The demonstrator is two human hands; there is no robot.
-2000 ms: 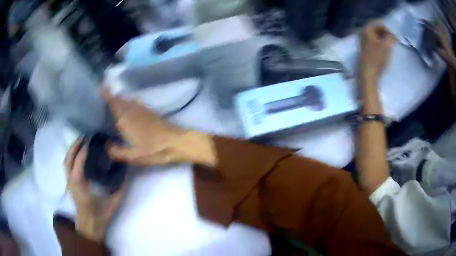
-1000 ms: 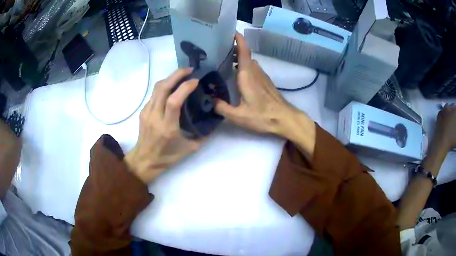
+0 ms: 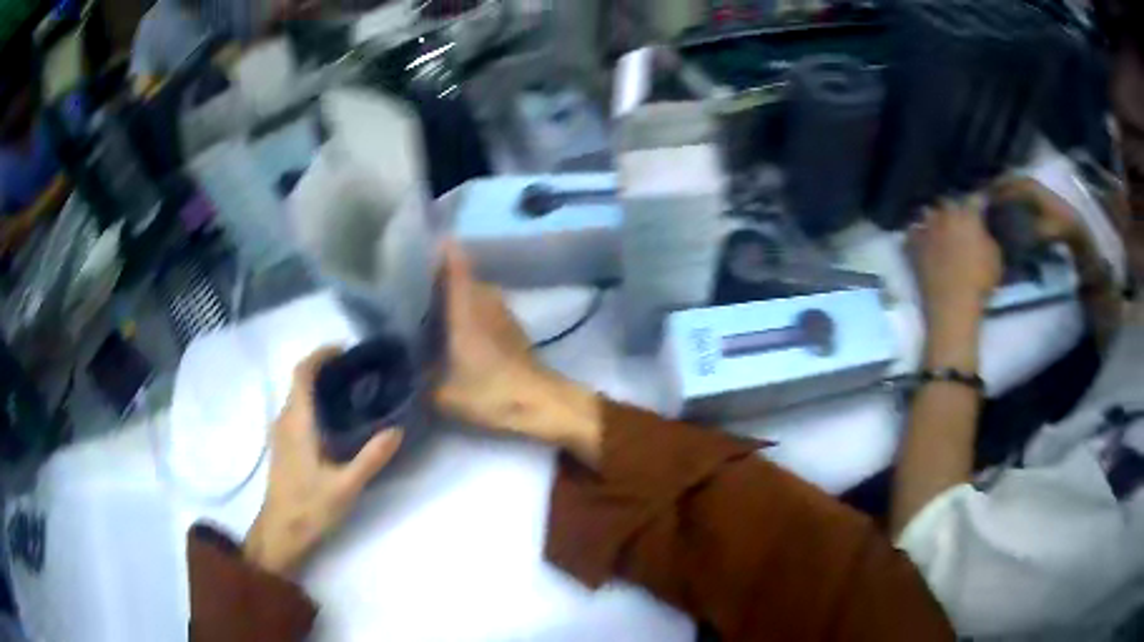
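Note:
My left hand (image 3: 314, 458) grips a dark grey hollow insert tray (image 3: 366, 391), its open end facing me. An open retail carton (image 3: 364, 207) stands just behind the tray, its top flap raised and its inside pale. My right hand (image 3: 489, 364) lies along the carton's right side, fingers pointing up, and seems to hold it. The frame is blurred, so whether the tray touches the carton is hard to tell, and the carton's lower end is partly hidden by the tray.
Light blue fan cartons lie at right (image 3: 784, 345) and at back (image 3: 540, 220), with an upright carton (image 3: 671, 213) between them. Stacked dark cylinders (image 3: 834, 138) stand behind. At right a neighbour's hands (image 3: 960, 257) hold a dark item. A white cable (image 3: 169, 433) loops at left.
The view has swung, so the bench sits lower and further left. My left hand now holds the tray from its lower left, and my right hand has shifted from the tray to the carton's side.

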